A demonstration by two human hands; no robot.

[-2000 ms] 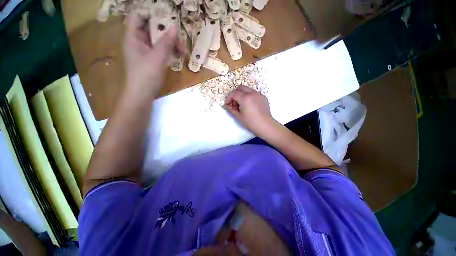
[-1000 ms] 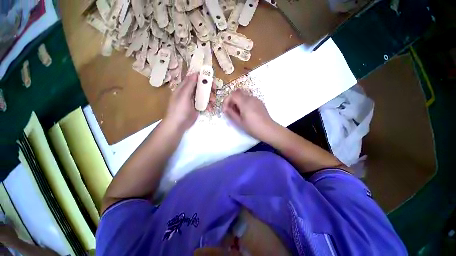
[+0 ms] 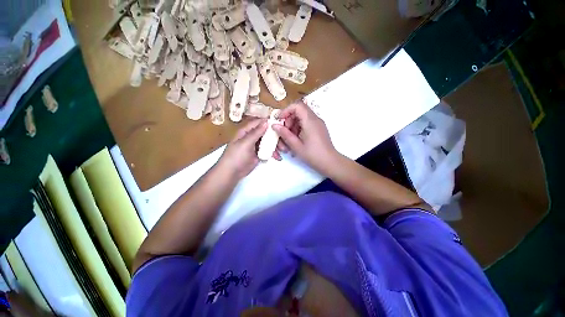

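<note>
A beige housing [image 3: 268, 143] is held upright over the white sheet [image 3: 384, 99]. My left hand [image 3: 243, 150] grips its left edge. My right hand [image 3: 306, 135] has its fingertips at the housing's upper end and touches it. Whether a tiny fitting is between the right fingers cannot be told. A few small fittings [image 3: 320, 96] show faintly on the sheet beyond my right hand; my hands hide others. A heap of beige housings [image 3: 198, 97] lies on brown cardboard [image 3: 167, 145] beyond my hands.
Several housings [image 3: 49, 99] lie spaced out on the green surface at left. Yellow-edged boards [image 3: 111, 198] stand at lower left. An open carton [image 3: 502, 167] with a crumpled white bag [image 3: 433, 158] is at right. A brown box [image 3: 372, 25] is at top right. Part of another person's hand [image 3: 21, 308] shows lower left.
My left hand first reached into the heap, then brought a housing down over the sheet. It is now nearer me, and my right hand has moved from the fittings onto its upper end.
</note>
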